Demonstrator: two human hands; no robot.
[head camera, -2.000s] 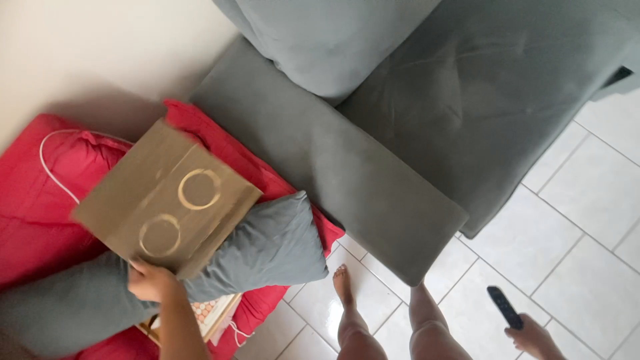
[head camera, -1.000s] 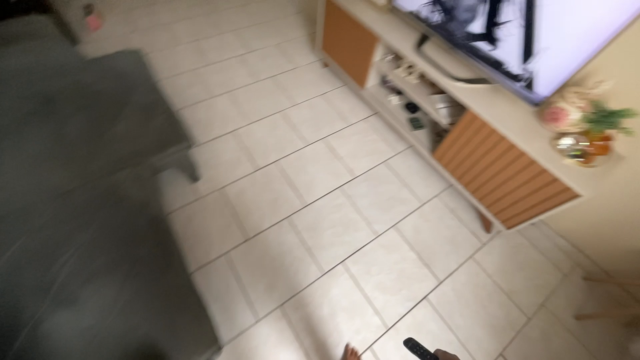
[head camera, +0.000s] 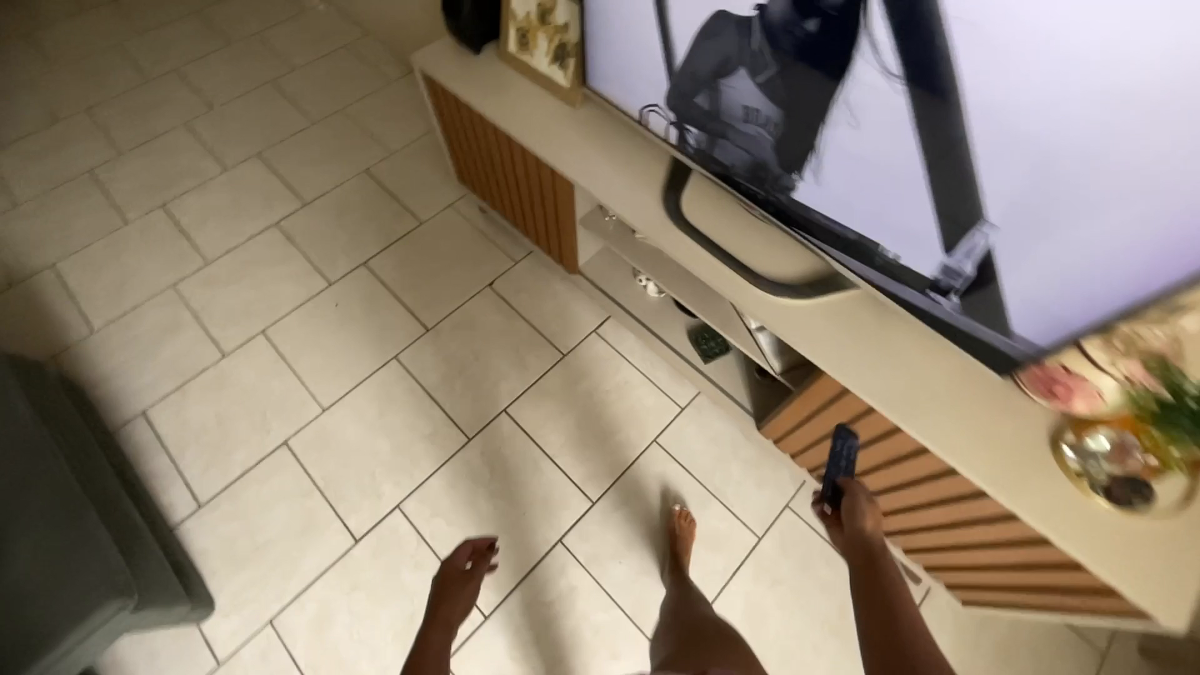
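Observation:
A black remote control (head camera: 841, 461) is held upright in my right hand (head camera: 855, 516), in front of the slatted door of a TV cabinet (head camera: 1012, 525). My left hand (head camera: 462, 572) hangs over the tiled floor with its fingers a little curled and nothing in them. Above the cabinet top stands a large television (head camera: 1059, 169), switched on, on a curved dark stand (head camera: 722, 267). My bare foot (head camera: 683, 534) is on the floor between the two hands.
A grey sofa (head camera: 75, 525) stands at the left. The cabinet's open shelves (head camera: 647, 309) hold small items. On its top are a framed picture (head camera: 544, 42), a dark object (head camera: 469, 21) and a round tray (head camera: 1078, 469) beside flowers and greenery.
The view has swung from the sofas to the television cabinet. Two seconds ago my left hand held a brown board with two rings; it is now empty. The remote stays in my right hand.

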